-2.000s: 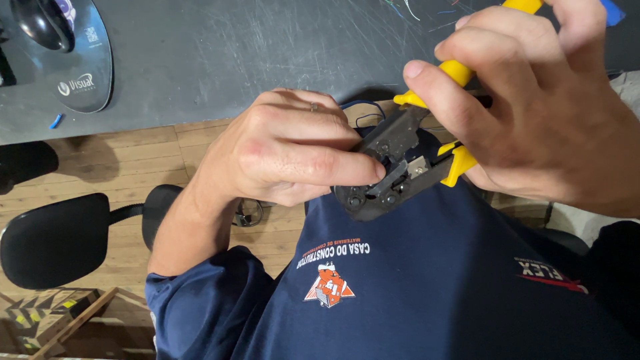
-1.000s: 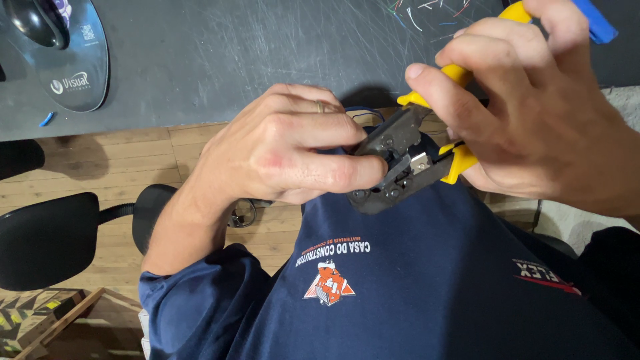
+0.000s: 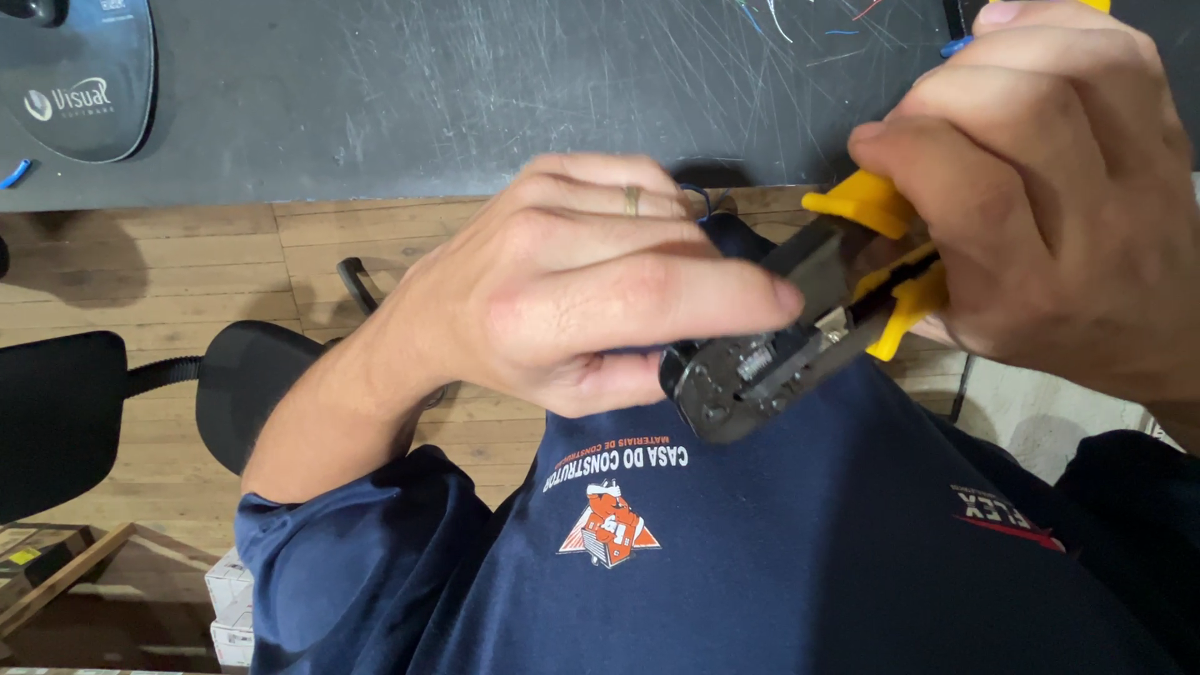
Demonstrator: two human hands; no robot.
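My right hand [image 3: 1050,159] grips the yellow handles of a black crimping tool [image 3: 750,375] held over my dark blue shirt, and the handles are close together. Against the tool's head lies my left hand [image 3: 581,291], its index finger stretched across the upper side and its other fingers curled behind. What those curled fingers hold, if anything, is hidden. A thin blue cable [image 3: 698,195] shows just beyond the left hand, by the table edge. A ring is on one left finger.
The dark, scratched table [image 3: 422,103] runs across the top, with a mouse pad [image 3: 84,94], a mouse [image 3: 33,11], a blue scrap [image 3: 16,174] and several thin wire bits [image 3: 841,33]. Black chairs [image 3: 56,422] stand at left on the wooden floor. Boxes [image 3: 232,609] are at lower left.
My right hand has squeezed the tool's handles closer together. My left index finger now reaches along the tool's upper side.
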